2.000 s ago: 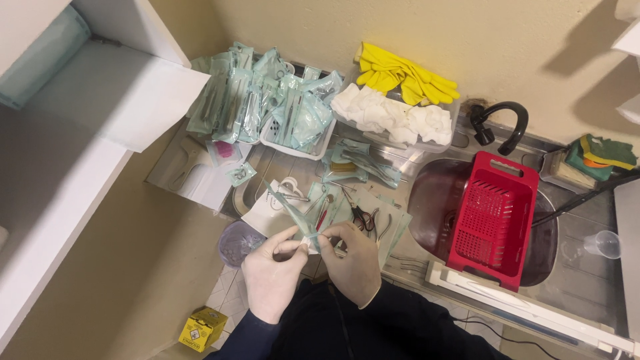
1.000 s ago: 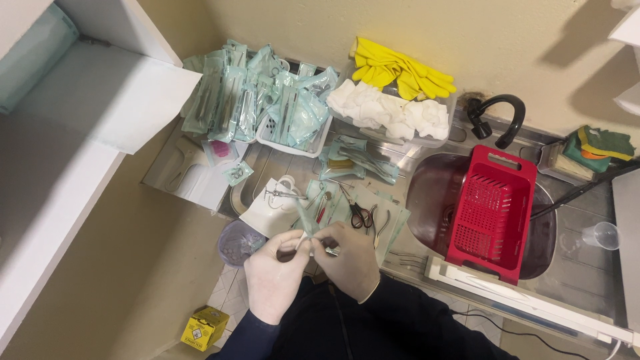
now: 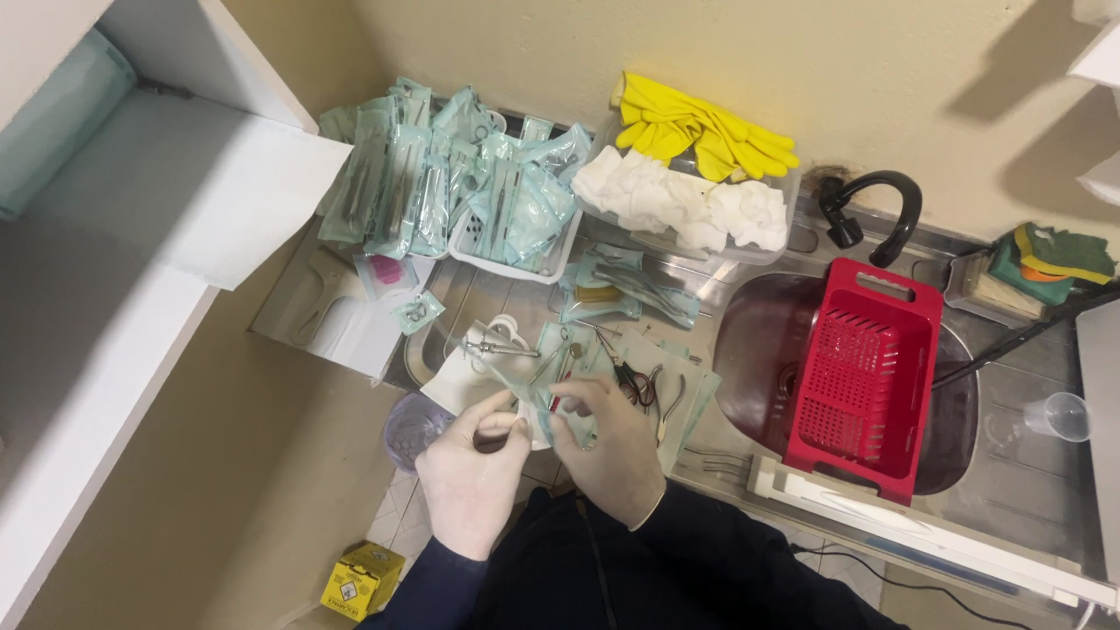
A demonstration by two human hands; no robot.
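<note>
My left hand [image 3: 477, 464], in a whitish glove, pinches the near end of a clear sterilization pouch [image 3: 512, 378]. Close on its right, my gloved right hand [image 3: 608, 437] has its thumb and fingers apart; whether a fingertip touches the pouch, I cannot tell. Beyond both hands lie dark-handled scissors [image 3: 636, 385], metal pliers [image 3: 671, 409] and other slim instruments on flat pouches. A metal syringe-like instrument [image 3: 503, 349] rests on white paper behind the pouch. Packed pouches fill a white basket [image 3: 516, 268] and the counter beside it.
A red plastic basket [image 3: 862, 376] stands over the steel sink [image 3: 757, 350], near a black faucet [image 3: 901, 206]. Yellow rubber gloves [image 3: 700, 131] lie on a clear bin at the wall. A white shelf unit [image 3: 184, 210] juts in at left. A yellow box [image 3: 363, 579] sits low down.
My right hand's fingers have come apart and moved off my left fingertips, where both hands were pinching together before. My left hand keeps its pinch.
</note>
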